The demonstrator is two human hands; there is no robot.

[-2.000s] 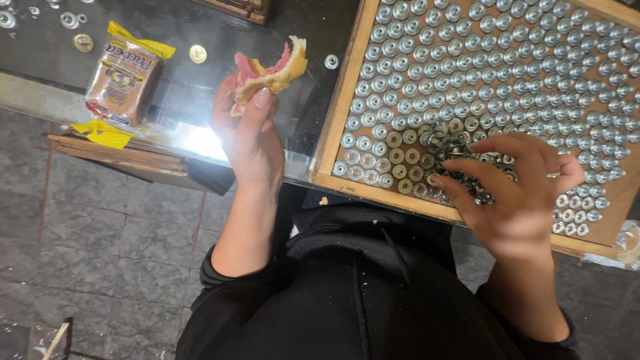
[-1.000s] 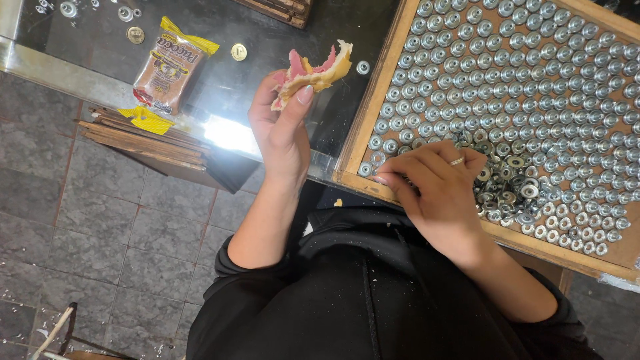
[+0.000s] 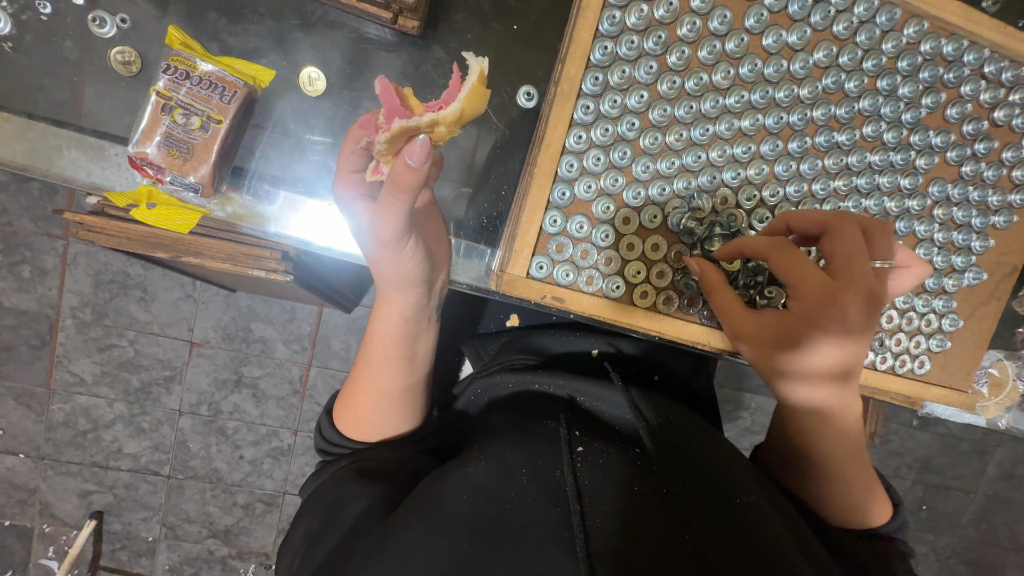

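Note:
My left hand [image 3: 400, 192] holds up a bitten sandwich [image 3: 428, 112] with pink slices and yellow cheese, over the glass tabletop. My right hand [image 3: 816, 296] is over a wooden-framed tray [image 3: 532, 160], its thumb and forefinger nearly together at a heap of dark metal buttons [image 3: 720, 228]. Whether a button is between those fingertips cannot be told. Rows of silvery metal buttons [image 3: 696, 116] cover much of the brown tray base. Left of the heap, several dull brass-toned buttons [image 3: 644, 260] lie flat in rows.
A wrapped paçoca packet [image 3: 192, 120] lies on the glass tabletop [image 3: 280, 152], near two gold-coloured discs [image 3: 312, 80] and a few loose metal pieces [image 3: 102, 24]. Stacked brown boards [image 3: 184, 248] jut out below the table's edge. The floor is grey tile [image 3: 248, 328].
My right hand has moved from the tray's near left corner back to the right, uncovering the dull buttons there. My left hand still holds the sandwich.

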